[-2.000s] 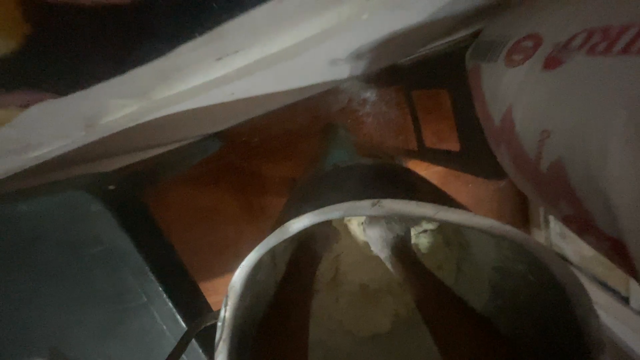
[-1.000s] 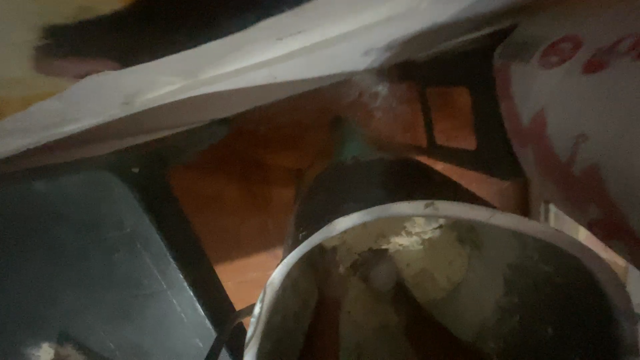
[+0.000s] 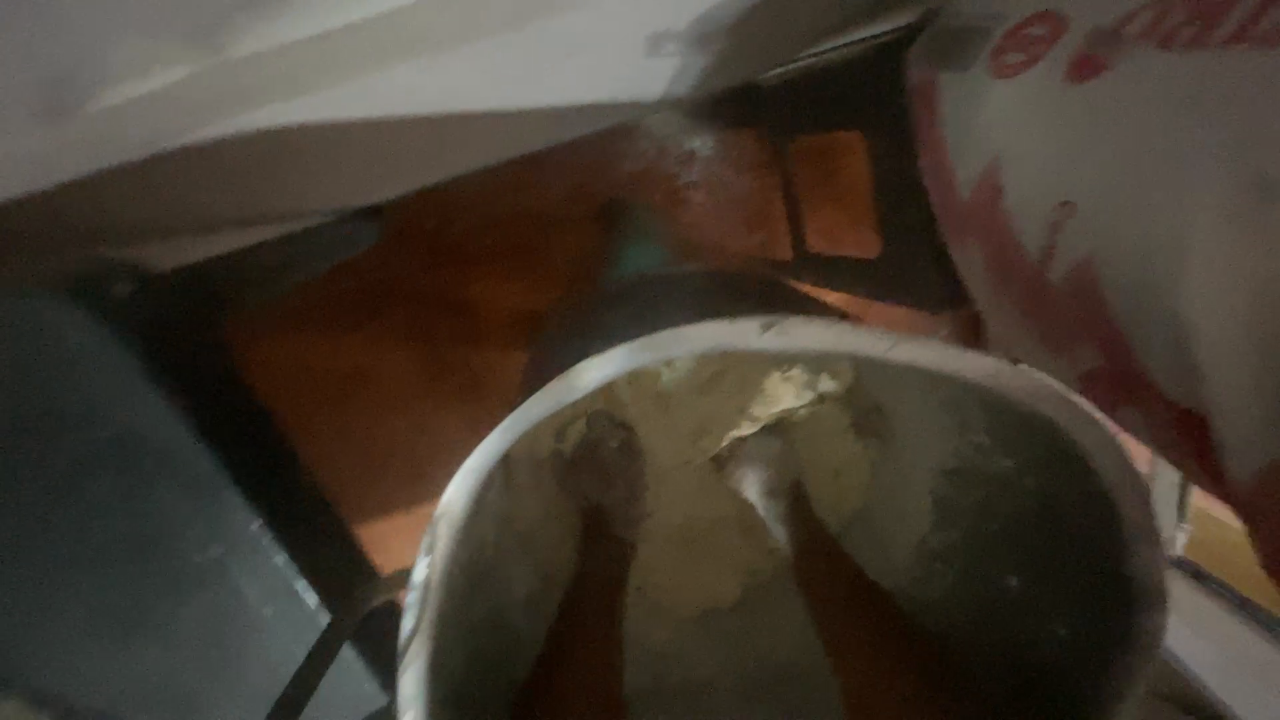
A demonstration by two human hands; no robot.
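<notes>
Both of my forearms reach down into a large round bucket (image 3: 765, 330) with a pale rim. Inside lies a mass of pale dough (image 3: 690, 560), with a ragged, lighter lump near the far wall. My left hand (image 3: 600, 460), dusted or coated with something pale, is at the dough's left part, close to the far wall. Against the ragged lump is my right hand (image 3: 765, 475), whitish at the wrist and back. Dim light and blur hide the fingers of both hands, so their grip is unclear.
A white sack with red print (image 3: 1080, 200) stands at the right. A dark grey flat surface (image 3: 130, 480) with a black edge is at the left. White sheeting (image 3: 400, 130) crosses the top. Orange-brown floor (image 3: 370, 370) shows beyond the bucket, beside a dark frame (image 3: 890, 270).
My hands, close together at the far wall two seconds ago, are now apart in the dough. The dough's lighter ragged part has changed shape.
</notes>
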